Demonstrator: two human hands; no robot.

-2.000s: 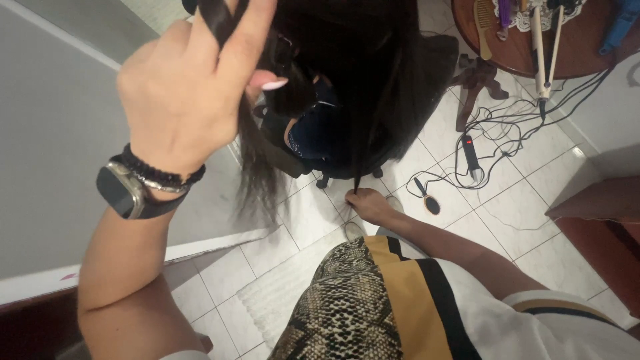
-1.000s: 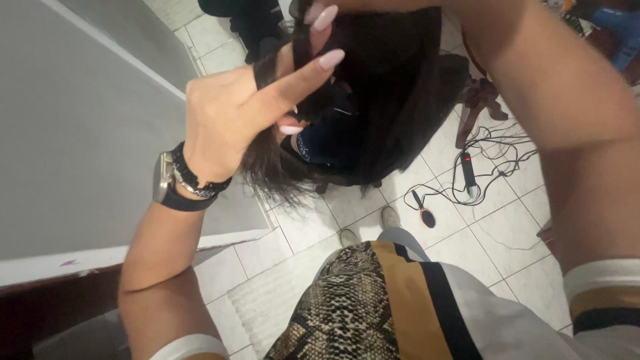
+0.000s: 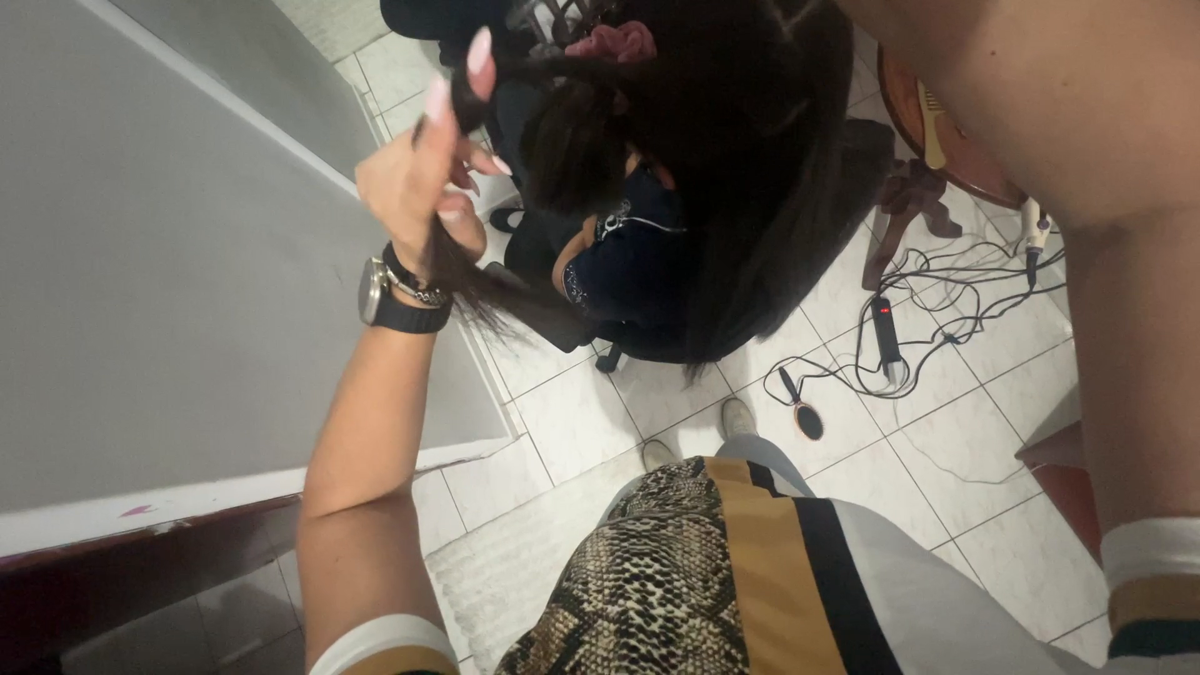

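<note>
A seated person with long dark hair point(image 3: 712, 122) is below me in the head view. My left hand point(image 3: 422, 178), with a black watch at its wrist, holds a lock of dark hair point(image 3: 469, 98) between its fingers, out to the left of the head. The lock's loose ends hang past the wrist. A pink scrunchie point(image 3: 614, 42) and a clear hair claw clip point(image 3: 553, 23) are by the hair near the top edge. My right forearm rises along the right side; the right hand itself is beyond the top edge of the view.
A round wooden table point(image 3: 980, 150) bearing a yellow comb point(image 3: 931, 131) stands at the right. On the tiled floor lie tangled cables, a power strip point(image 3: 884, 336) and an oval hairbrush point(image 3: 808, 420). A hair-styling iron point(image 3: 1034, 225) juts past the table edge. A grey wall panel point(image 3: 187, 281) borders the left.
My right hand, low by the hair's ends two seconds ago, has gone up out of view. My left hand has moved left, away from the head, still with hair between its fingers.
</note>
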